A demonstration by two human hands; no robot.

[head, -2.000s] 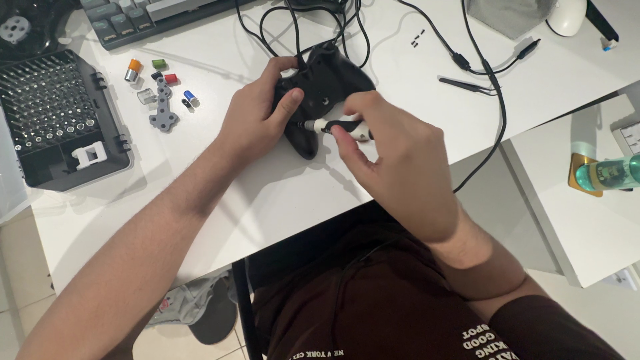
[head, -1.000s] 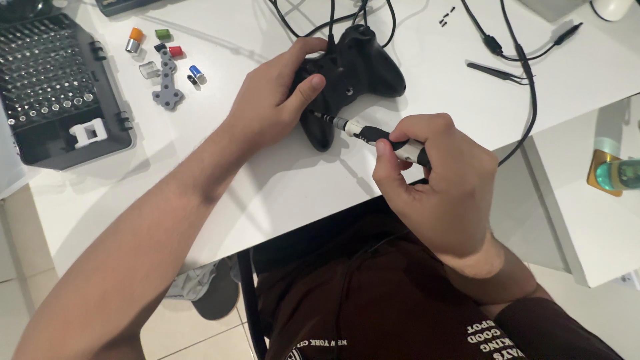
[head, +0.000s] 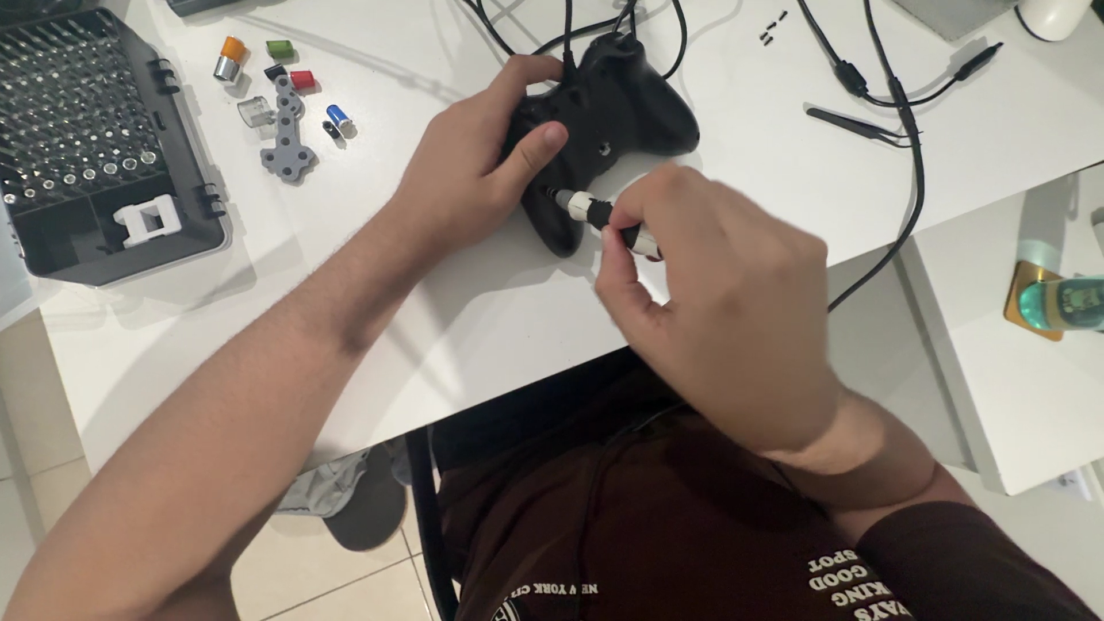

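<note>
My left hand (head: 483, 159) grips the left side of a black game controller (head: 634, 103), its back turned up, with the thumb across the shell. Between the thumb and fingers of my right hand (head: 724, 285) is a black and white screwdriver (head: 591, 210); its tip meets the controller's left grip. Left of my left hand lie a grey rubber button pad (head: 287, 138), a green button (head: 279, 48), a red button (head: 302, 79), a blue button (head: 337, 116) and an orange and silver cylinder (head: 229, 60). Several tiny dark screws (head: 768, 36) lie beyond the controller.
An open case of screwdriver bits (head: 86, 112) stands at the left, with a white plastic piece (head: 148, 220) in it. Black tweezers (head: 849, 126) and a black cable (head: 914, 164) lie at the right. A bottle (head: 1065, 304) lies or stands on the lower right surface.
My right hand stays on the screwdriver, with its grip and angle shifted over the frames. My left hand keeps holding the controller.
</note>
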